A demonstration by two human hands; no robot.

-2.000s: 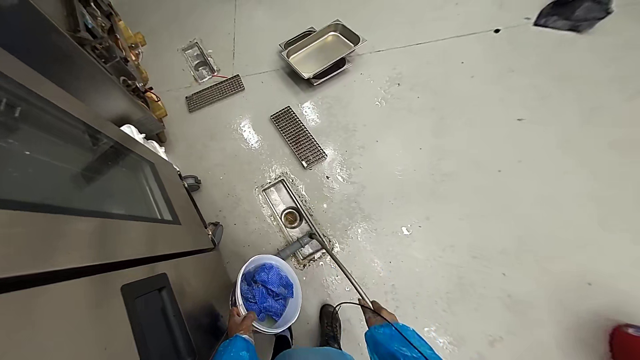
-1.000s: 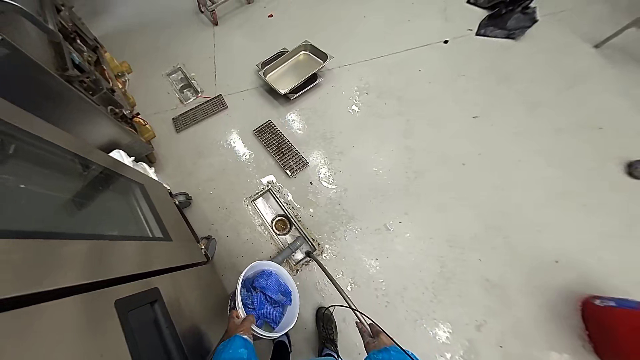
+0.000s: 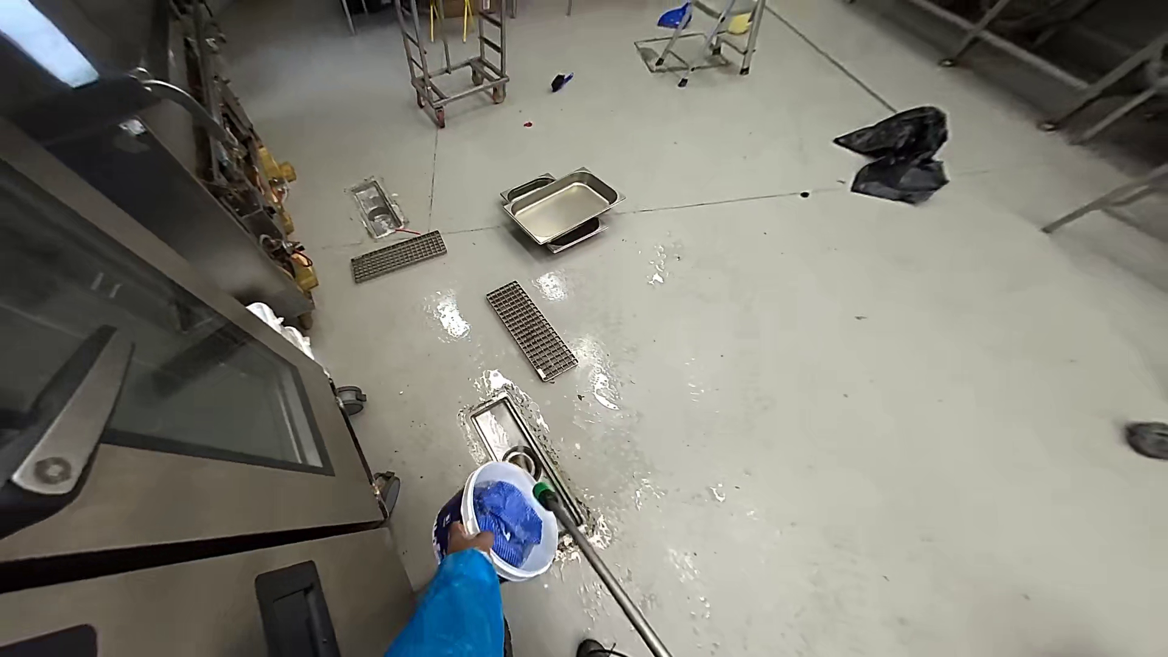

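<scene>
My left hand point(image 3: 469, 538), in a blue sleeve, grips the rim of a white plastic bucket point(image 3: 545, 558) with a blue cloth point(image 3: 507, 525) inside. A metal pole point(image 3: 607, 575) with a green part at its upper end rises from the bottom edge to the bucket's right side. My right hand is out of view. Just beyond the bucket is an uncovered steel floor drain point(image 3: 497, 424), partly hidden by the bucket and pole. Its round opening shows beside the bucket rim. One metal grate point(image 3: 532, 330) lies on the wet floor past this drain.
Steel pans point(image 3: 564, 208) are stacked on the floor. A second open drain point(image 3: 376, 208) and grate point(image 3: 399, 256) lie farther left. A steel oven point(image 3: 210, 493) lines the left side. Farther off are a wheeled trolley point(image 3: 461, 96), a stepladder point(image 3: 721, 36) and black plastic bags point(image 3: 899, 155).
The pole's end has come up from the drain to the bucket's side, and the bucket has moved over the drain's near part. My right hand has left view. The view has tilted up.
</scene>
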